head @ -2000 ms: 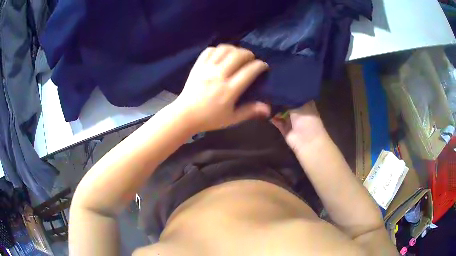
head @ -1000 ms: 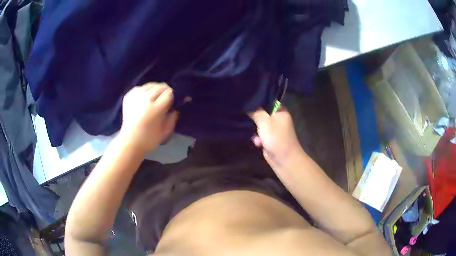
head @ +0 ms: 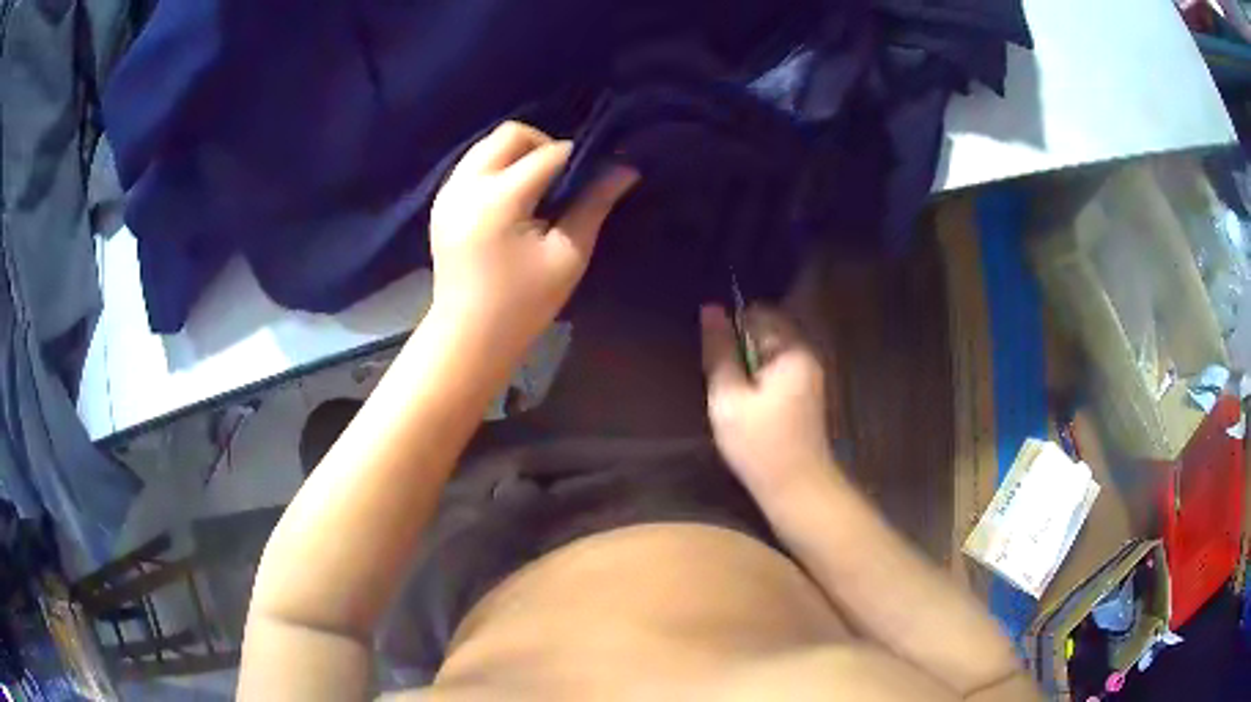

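Note:
The navy garment (head: 343,124) lies in a layered heap over the white-topped table (head: 1118,96), its near edge hanging over the front. My left hand (head: 515,226) pinches a fold of the cloth between thumb and fingers and holds it raised. My right hand (head: 771,391) is near the cloth's lower right part, closed around green-handled thread snips (head: 744,343) with the thin blades pointing up. I cannot tell whether the blades touch the cloth. Any thread is too fine to see.
Grey garments (head: 48,247) hang over the table's left end. A wooden stool (head: 151,603) stands on the floor at lower left. At right are a cardboard box (head: 1146,316), a blue strip (head: 1008,357), a white labelled packet (head: 1032,514) and a red crate (head: 1207,507).
My left hand has moved right and up since one second ago, lifting a fold of the navy cloth. My right hand has moved slightly right and down, still with the snips.

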